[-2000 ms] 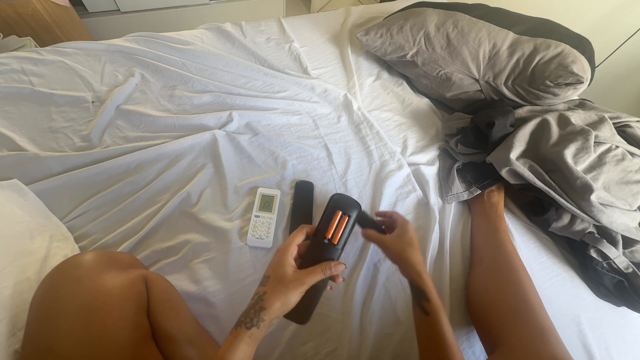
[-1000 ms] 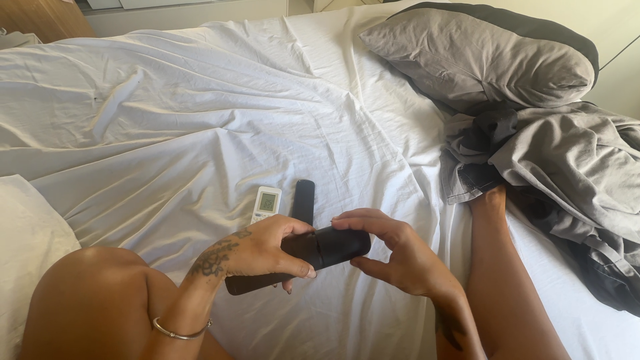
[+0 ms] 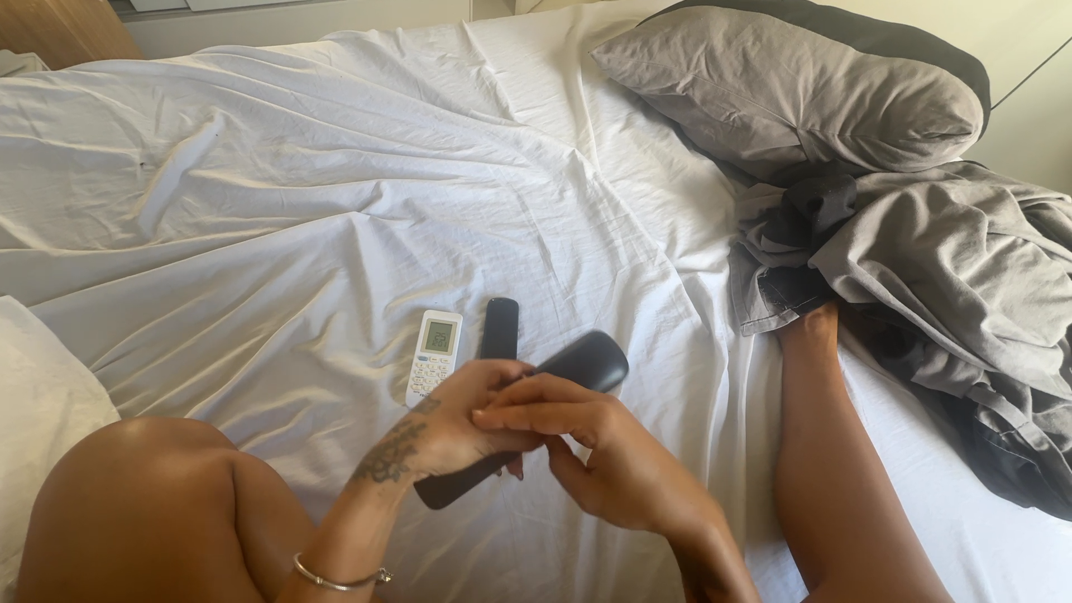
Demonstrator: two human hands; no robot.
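A black remote control (image 3: 586, 362) lies slantwise in my left hand (image 3: 471, 419), whose fingers wrap around its middle. Its rounded far end points up and right, and no battery shows on the side facing me. My right hand (image 3: 590, 440) is against my left hand, its fingertips over the left thumb; whether it touches the remote is hidden. Just beyond my hands, a white air-conditioner remote (image 3: 435, 347) with a small display lies on the sheet. Beside it is a second dark remote (image 3: 501, 327), its near end hidden by my left hand.
A rumpled white sheet (image 3: 335, 251) covers the bed. At the back right lies a grey pillow (image 3: 796, 92), with a heap of grey and black fabric (image 3: 938, 251) in front of it. My bent legs frame both sides, and a white pillow (image 3: 42, 452) is at the left edge.
Two seconds ago the held remote's compartment showed orange batteries, with a dark cover in my right hand. One second ago both hands held its ends; now my right hand is over my left.
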